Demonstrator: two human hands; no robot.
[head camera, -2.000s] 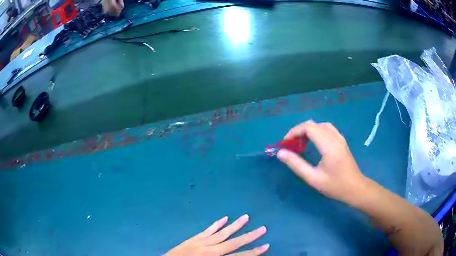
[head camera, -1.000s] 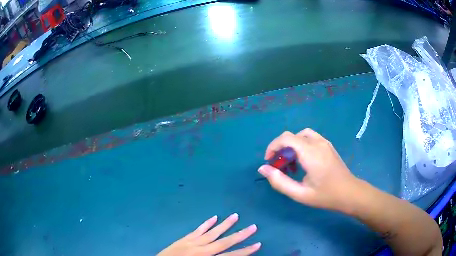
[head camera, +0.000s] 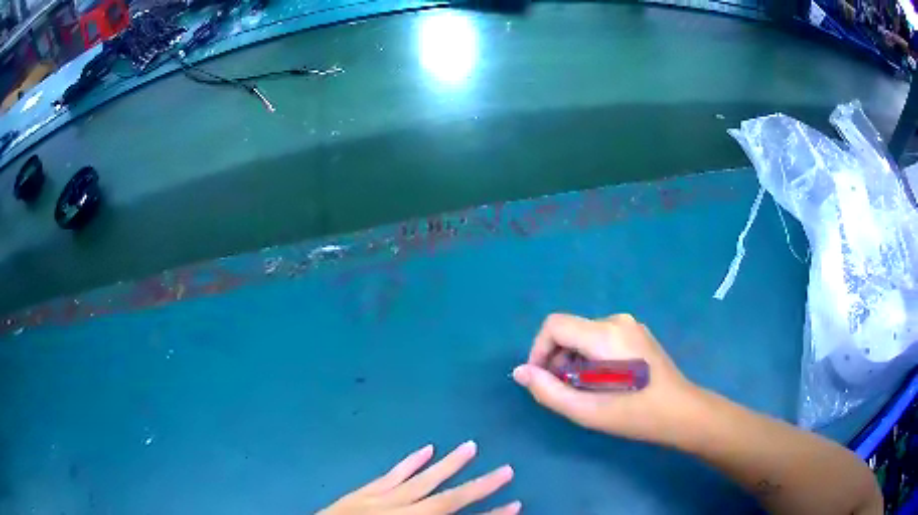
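My right hand (head camera: 614, 387) is closed around a screwdriver (head camera: 609, 375) with a red, partly clear handle. The handle end points right, across the palm. The shaft is not clearly visible. My left hand (head camera: 428, 488) is cut off by the bottom edge, with its fingers spread and nothing in it, over the teal bench top (head camera: 252, 402). Two small black round cups (head camera: 78, 198) sit at the far left on the darker green strip (head camera: 352, 161).
A clear plastic bag (head camera: 856, 272) with white round pieces and a dangling strip lies at the right. The blue bin's edge (head camera: 886, 412) shows at the lower right. Thin black cables (head camera: 252, 78) lie on the far side, with a heap (head camera: 146, 40) at the upper left.
My right hand has moved nearer to me, and the screwdriver has turned in its fingers, so its handle now points right. My left hand stays spread in nearly the same place.
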